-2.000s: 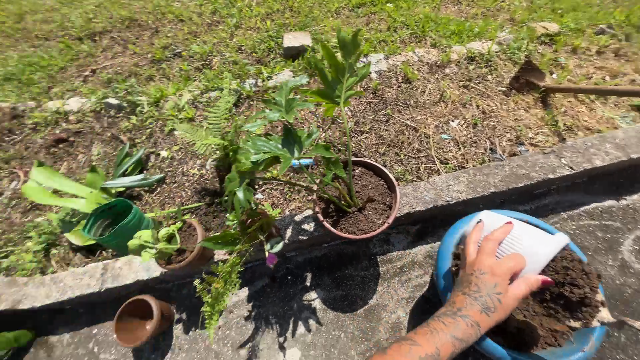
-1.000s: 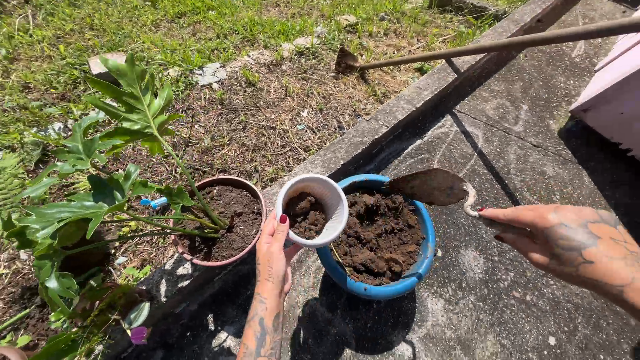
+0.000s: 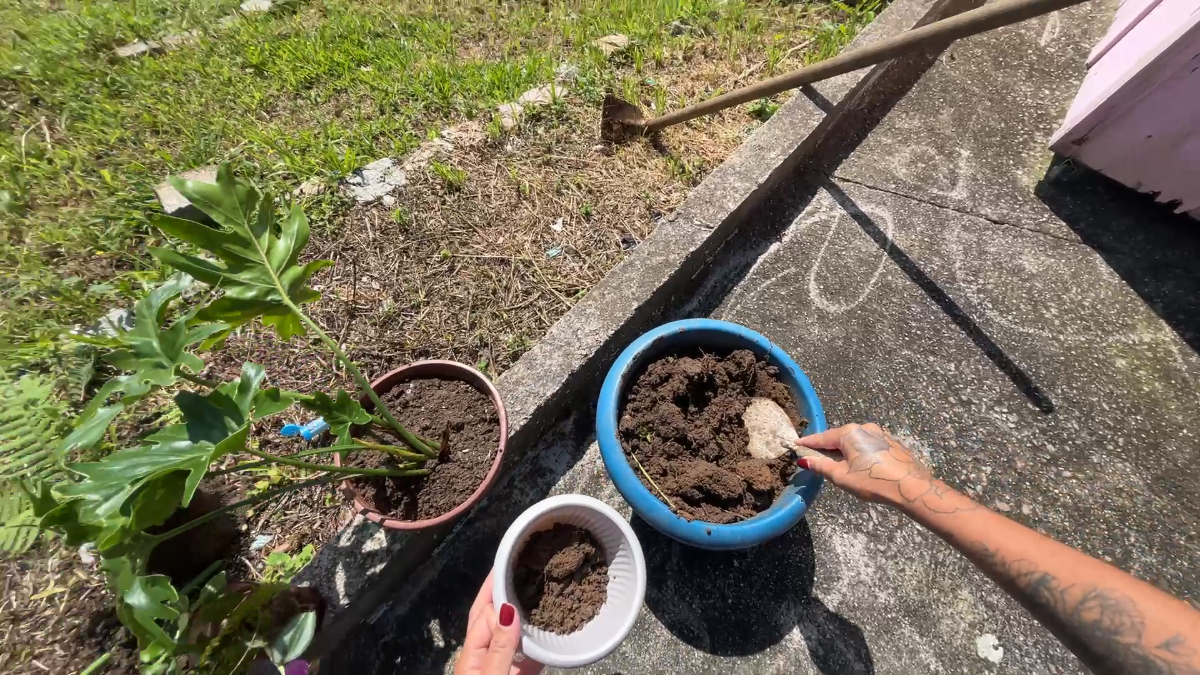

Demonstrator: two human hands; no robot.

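My left hand (image 3: 495,630) grips a white ribbed plastic pot (image 3: 619,600) by its lower left side; dark soil partly fills it. Up and to the right stands a round blue pot (image 3: 609,412) holding clumpy brown soil (image 3: 698,441). My right hand (image 3: 867,459) holds a small trowel (image 3: 771,428) by its handle at the blue pot's right rim, with the pale blade resting on the soil. The handle is mostly hidden by my fingers. To the left, a reddish-brown pot (image 3: 502,427) contains soil and a plant with large lobed green leaves (image 3: 248,248).
A low concrete curb (image 3: 647,272) runs diagonally between the dry grass and the rough pavement. A long-handled hoe (image 3: 825,70) lies across the curb at the top. A pink painted object (image 3: 1139,103) stands at the upper right. A blue item (image 3: 305,429) is beside the brown pot.
The trowel has moved from above the blue pot's upper right rim onto its soil. The white pot, earlier beside the blue rim, is now lower and apart from it.
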